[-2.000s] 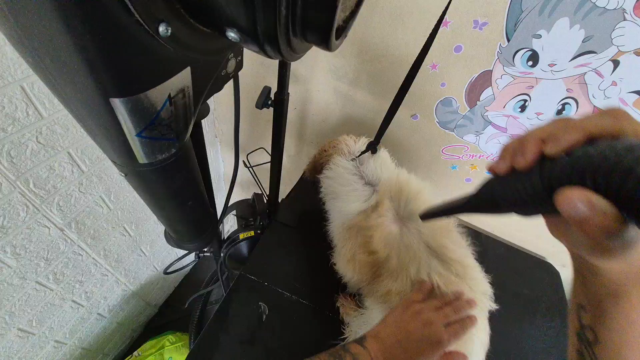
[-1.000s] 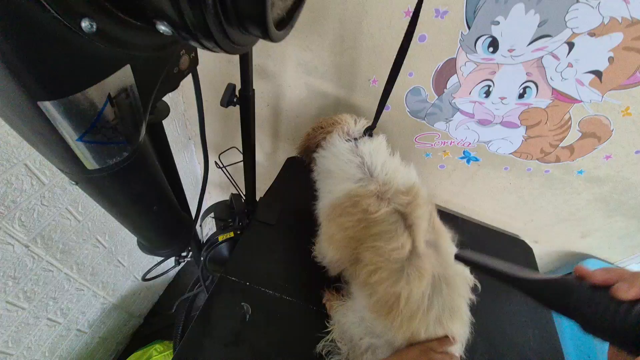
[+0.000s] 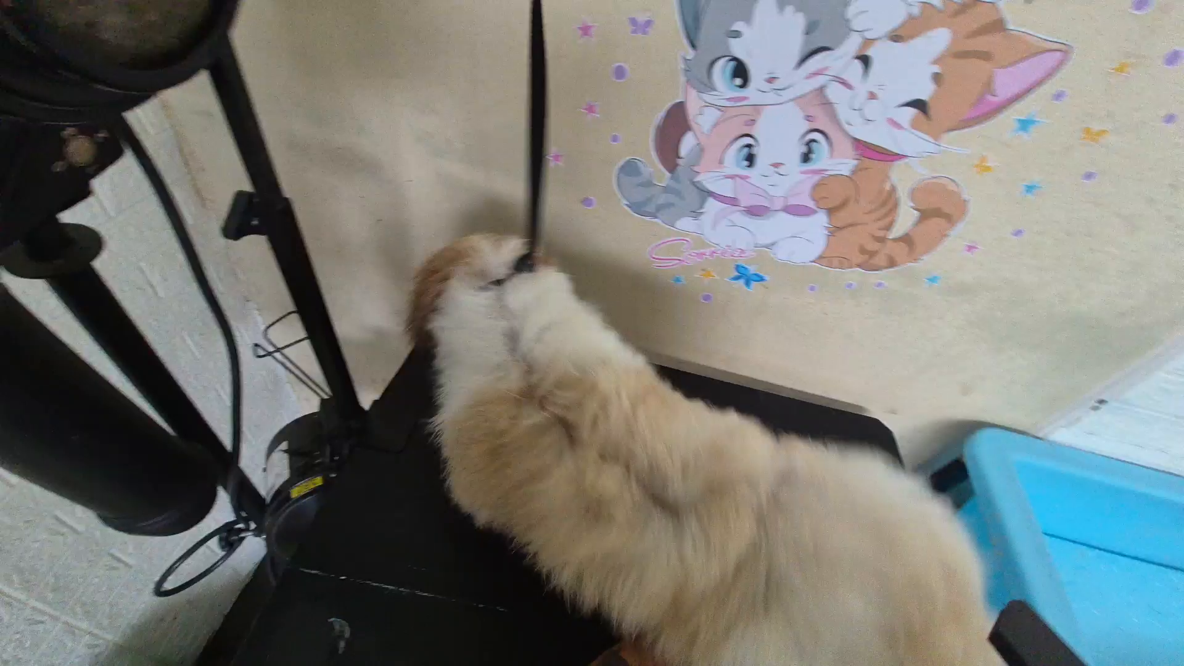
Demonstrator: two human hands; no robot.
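Note:
A tan and white long-haired dog (image 3: 666,481) stands on a black grooming table (image 3: 398,546), its head toward the wall and its face turned from view. A black strap (image 3: 536,139) runs from its neck up out of the frame. At the bottom edge a sliver of skin, my left hand (image 3: 629,654), shows under the dog's belly; its fingers are hidden. The tip of a black dryer nozzle (image 3: 1031,636) reaches in at the lower right, close to the dog's rear. My right hand is outside the frame.
On the left stand a large black dryer body (image 3: 92,425), a black stand pole (image 3: 287,250) and a hanging cable (image 3: 208,296). A blue plastic tub (image 3: 1027,518) lies beyond the table at right. The wall behind bears a kitten sticker (image 3: 777,166).
The black nozzle has moved away from the dog's back to the lower right, and my right hand has left the view. More of the dog's back and the tub show as the view has shifted.

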